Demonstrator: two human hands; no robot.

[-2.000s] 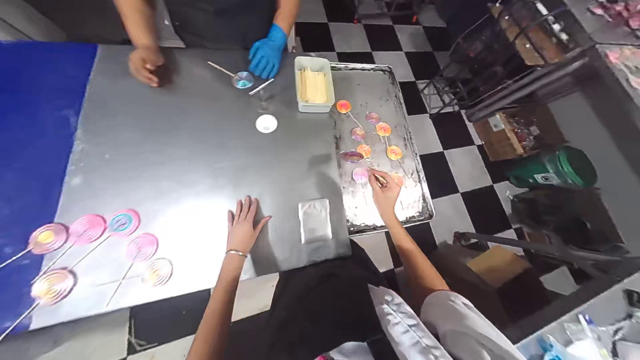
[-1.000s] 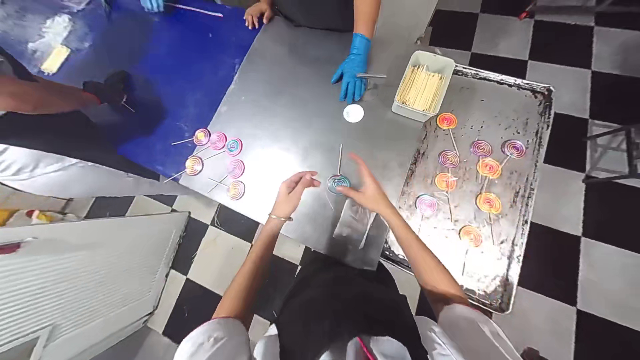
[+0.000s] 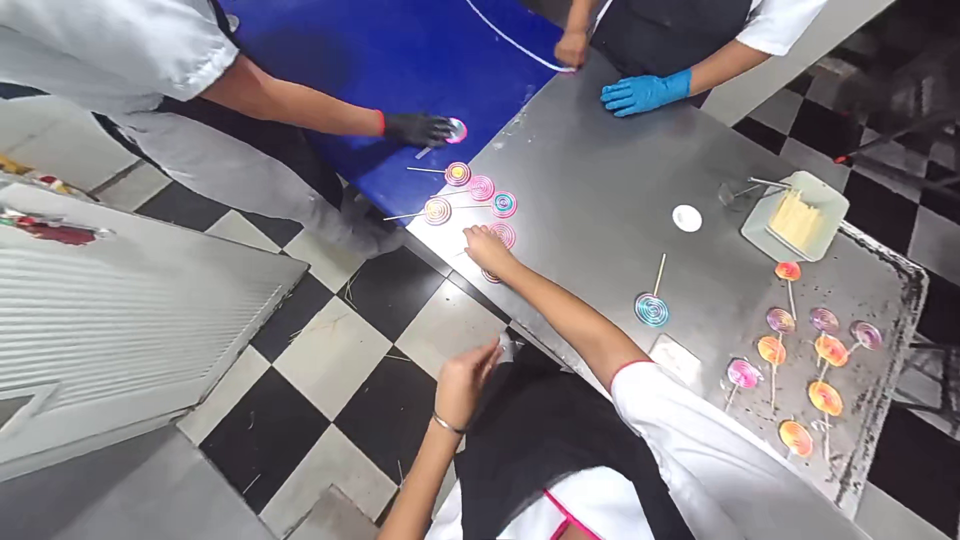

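My right hand [image 3: 489, 250] reaches left across the metal table's corner, over a pink spiral lollipop [image 3: 501, 235]; whether its fingers grip a stick is hidden. Beside it lie several more spiral lollipops, among them a pink and blue one [image 3: 504, 204] and a yellow and pink one [image 3: 437, 211]. My left hand [image 3: 466, 373] is raised by my apron near the table's edge, fingers bent, with something pale and translucent [image 3: 506, 346] at the fingertips. A blue spiral lollipop [image 3: 651, 309] on a stick lies alone on the metal, above a flat white packet [image 3: 675, 361].
A metal tray [image 3: 892, 315] at the right holds several orange, pink and purple lollipops. A plastic tub of sticks [image 3: 796, 219] and a white disc [image 3: 686, 218] are nearby. One co-worker's black-gloved hand [image 3: 420, 130] touches a lollipop on the blue mat [image 3: 337, 52]; another's blue-gloved hand [image 3: 646, 93] rests opposite.
My right hand has left the blue lollipop and moved left to the group at the corner. My left hand has drawn back off the table. The black-gloved hand has come to a lollipop. The view has shifted left.
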